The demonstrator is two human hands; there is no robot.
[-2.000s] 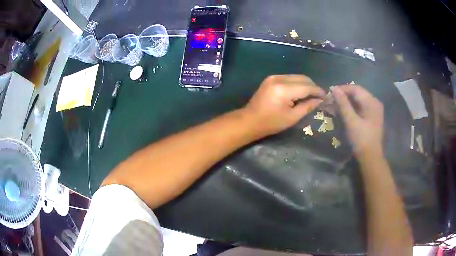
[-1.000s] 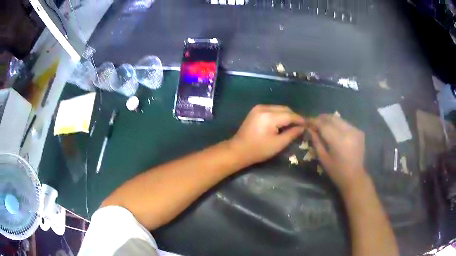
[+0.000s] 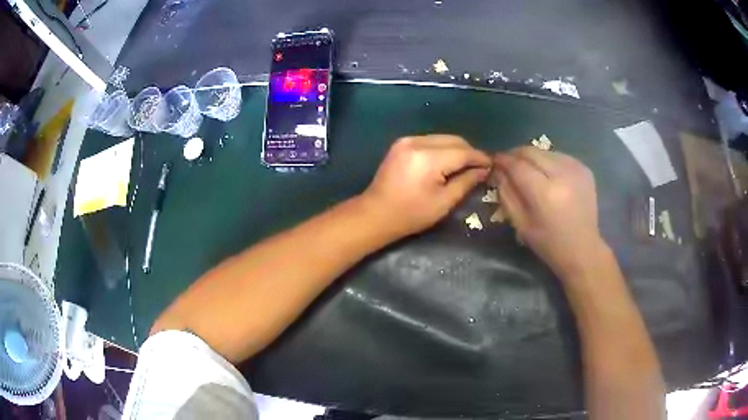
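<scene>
My left hand [image 3: 428, 182] and my right hand [image 3: 548, 205] meet fingertip to fingertip over the mat, right of centre. Thumbs and forefingers are pinched together. Whatever is between them is too small and too covered to make out. Small tan pieces [image 3: 474, 221] lie just below the fingertips, some partly hidden by my right hand. Another tan piece [image 3: 541, 143] lies just above my right hand.
A lit smartphone [image 3: 298, 100] lies left of the hands. Clear plastic cups [image 3: 180, 110], a round white cap [image 3: 193, 148], a pen [image 3: 155, 218] and note paper [image 3: 104, 178] are further left, with a fan [image 3: 25, 344]. White paper [image 3: 646, 153] and a dark block [image 3: 645, 216] lie right.
The whole view has shifted, moving the bench things left. My hands stay pinched together over the tan pieces; the tan piece above my right hand shows more clearly.
</scene>
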